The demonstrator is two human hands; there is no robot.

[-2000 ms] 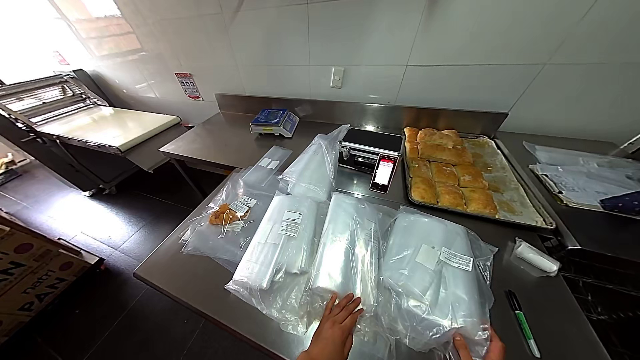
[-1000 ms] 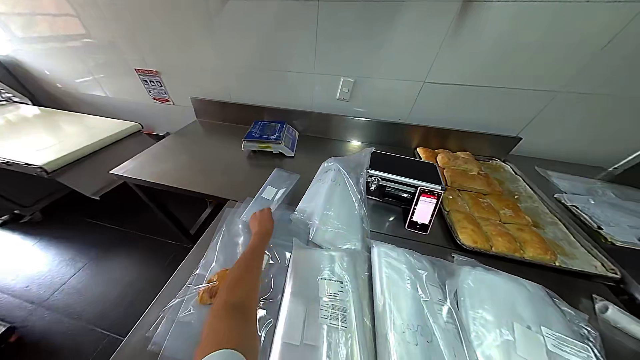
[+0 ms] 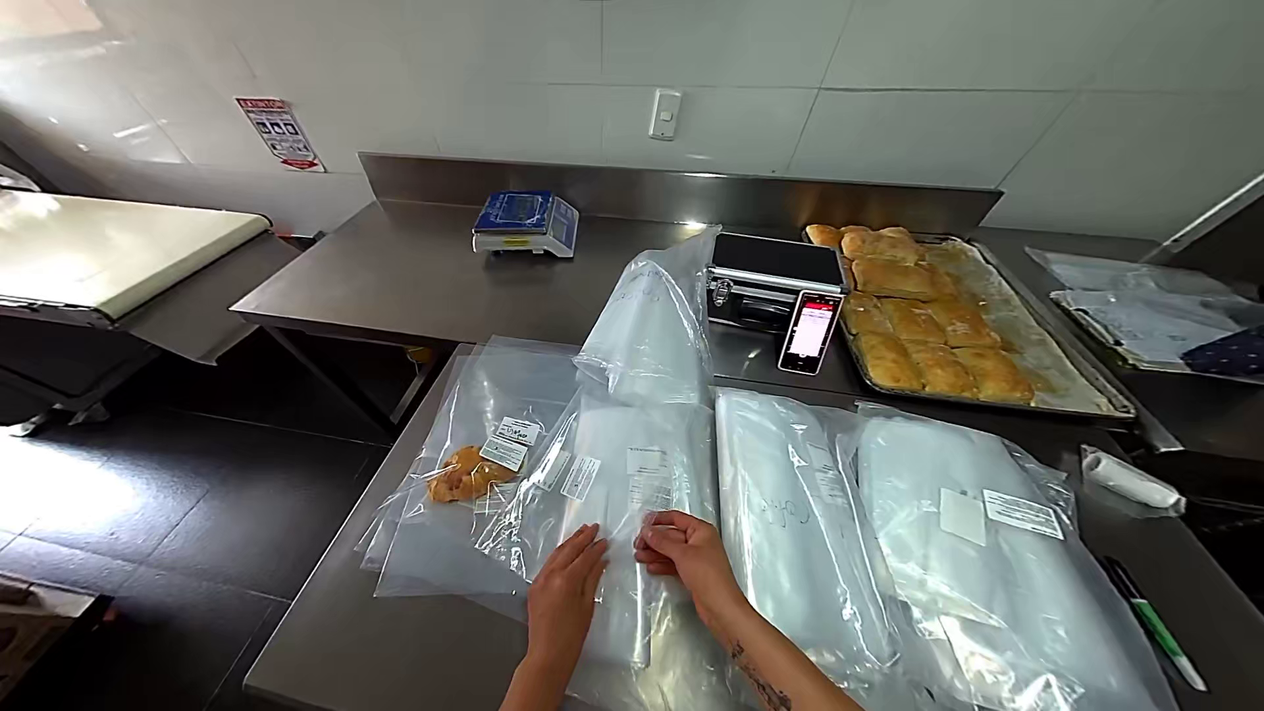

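Note:
My left hand [image 3: 568, 592] lies with its fingers spread on a clear plastic bag of plastic sleeves [image 3: 602, 444]. Just right of it, my right hand [image 3: 676, 553] has thumb and fingertips pinched together at a small clear plastic bag [image 3: 647, 602] on top of that pack. A printed label shows through above my fingers. Two more packs of plastic sleeves, a middle one [image 3: 780, 523] and a right one [image 3: 968, 563], lie to the right. A rolled plastic bag [image 3: 652, 326] rests behind. On the left, flat clear bags [image 3: 444, 553] lie with a piece of bread [image 3: 469, 476] and labels.
On the steel table [image 3: 365, 652] are a blue-topped scale [image 3: 525, 223], a black case [image 3: 775, 267] with a phone [image 3: 812, 333] leaning on it, a tray of bread [image 3: 1076, 380], a small plastic roll [image 3: 1131, 481] and a green marker [image 3: 1165, 637].
My left hand, earlier reaching to the flat bags at the left, is now on the pack. My right hand, out of view one second ago, is now beside it. The view has shifted.

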